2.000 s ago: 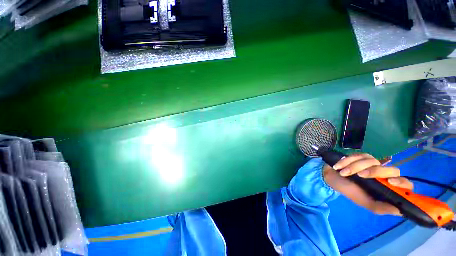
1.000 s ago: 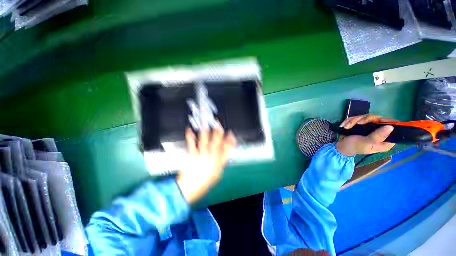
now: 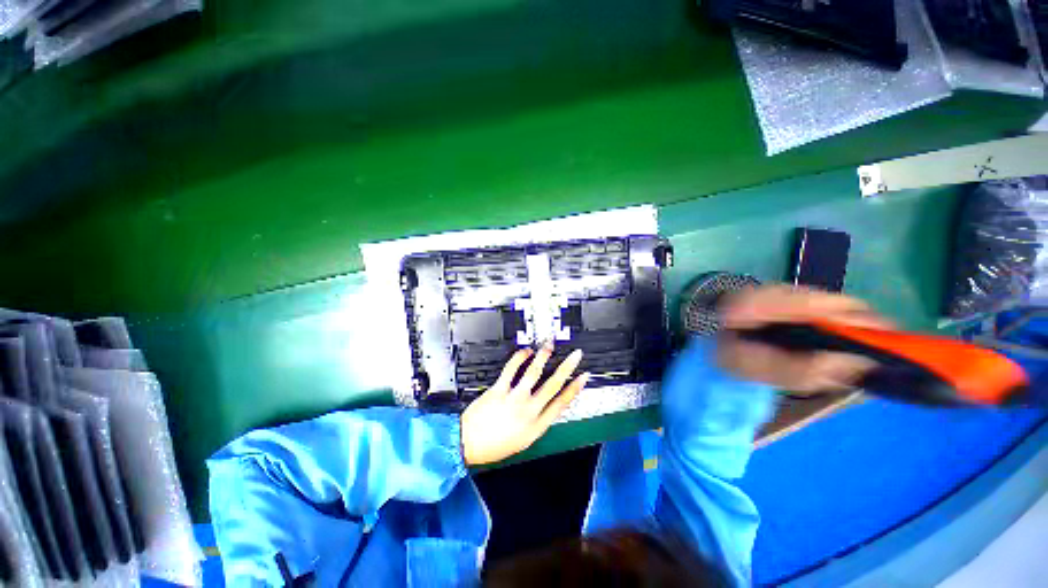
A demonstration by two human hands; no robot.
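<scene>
A black ribbed tray unit (image 3: pixel 483 327) with white bracket pieces (image 3: pixel 542 304) at its middle lies on a whitish foam sheet (image 3: pixel 385 258) on the green bench. My left hand (image 3: pixel 511 411) lies spread over the unit's near edge, fingertips at the white pieces, gripping nothing. My right hand (image 3: pixel 799 333), blurred, holds the orange and black electric screwdriver (image 3: pixel 965 365) beside the round screw dish (image 3: pixel 715 301), partly covering the dish. The screwdriver's tip cannot be made out.
A black smartphone (image 3: pixel 822 260) lies right of the dish. A dark plastic bag (image 3: pixel 994 258) is at the far right. Wrapped panels (image 3: pixel 81 448) stand at the left. More trays (image 3: pixel 833 29) on foam are at the top right. A pale strip (image 3: pixel 954 165) crosses the right side.
The tray unit and its foam came from the far green surface onto the near bench, then shifted right. My left hand came in over it. My right hand and screwdriver moved about near the dish.
</scene>
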